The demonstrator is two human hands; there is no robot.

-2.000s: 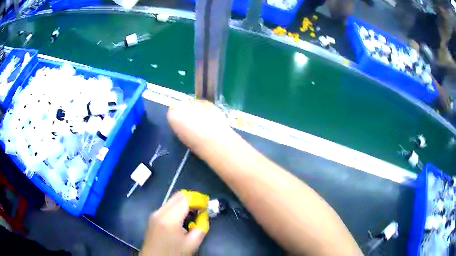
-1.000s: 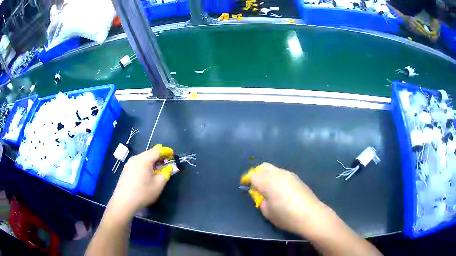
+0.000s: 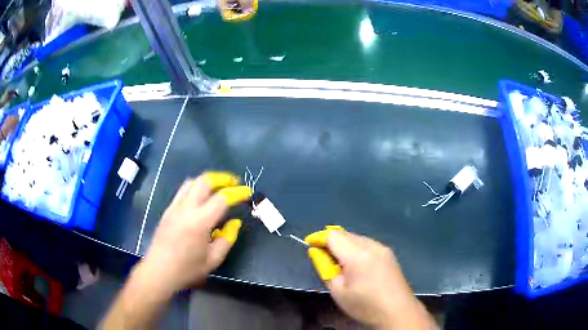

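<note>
A white wired unit with a black end and thin pale wires is between my hands, low over the dark bench. My left hand, with yellow finger cots, is beside its black end, thumb and fingers apart. My right hand, also with yellow cots, pinches a thin pale wire at the unit's lower right end. Whether that wire joins the unit is blurred. A second wired unit lies on the bench at left, and a third lies at right.
Blue bins heaped with white parts stand at left and right. A metal post rises from the pale rail. Beyond is the green belt with scattered units. Another person's hand with yellow cots is over the belt.
My left hand has opened beside the unit, which now lies between my hands. My right hand has closed on a pale wire. The view has shifted, and another person's hand has appeared over the belt.
</note>
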